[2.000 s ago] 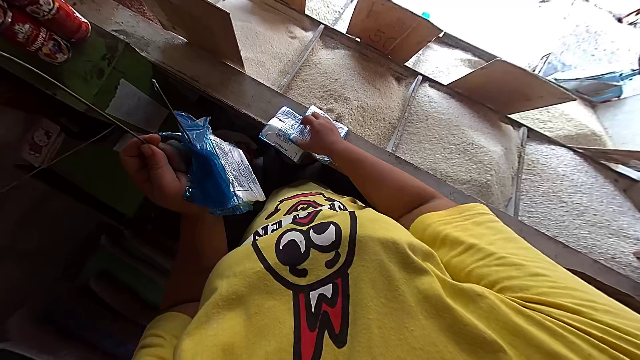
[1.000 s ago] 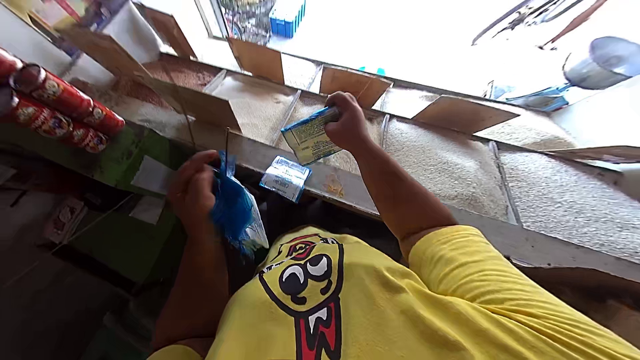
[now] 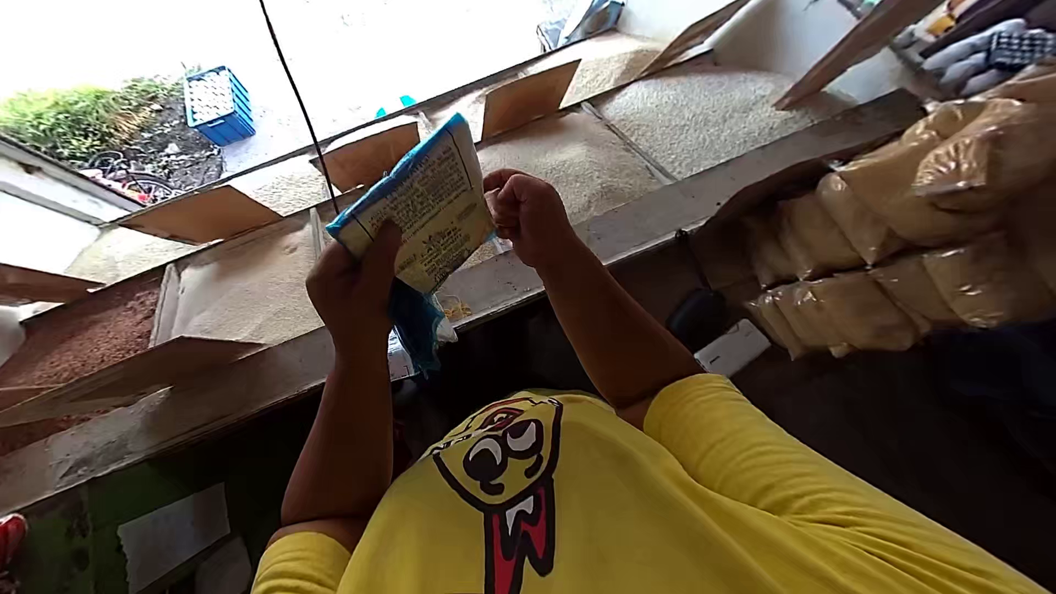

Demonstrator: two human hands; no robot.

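My left hand (image 3: 355, 289) grips a printed packet (image 3: 429, 214) with a blue edge and a pale, text-covered face, its thumb over the lower left corner. Crumpled blue plastic (image 3: 415, 323) hangs below the packet, close to the left hand. At the packet's right edge is my right hand (image 3: 528, 216), its fingers curled; whether they pinch the packet is hard to tell. Under the blue plastic, part of a white and blue packet (image 3: 399, 360) shows on the ledge. A thin dark cord or stick (image 3: 299, 103) rises behind the left hand.
A wooden ledge (image 3: 660, 216) fronts bins of pale grain (image 3: 701, 111) and reddish grain (image 3: 95, 342), with cardboard pieces (image 3: 202, 214) standing in them. Filled clear bags (image 3: 874, 272) are stacked at right. A blue crate (image 3: 219, 106) stands outside. Rubber bands (image 3: 455, 308) lie on the ledge.
The left hand has come up over the ledge and now holds a printed packet, which the right hand held apart from it one second ago. The view has swung to the right.
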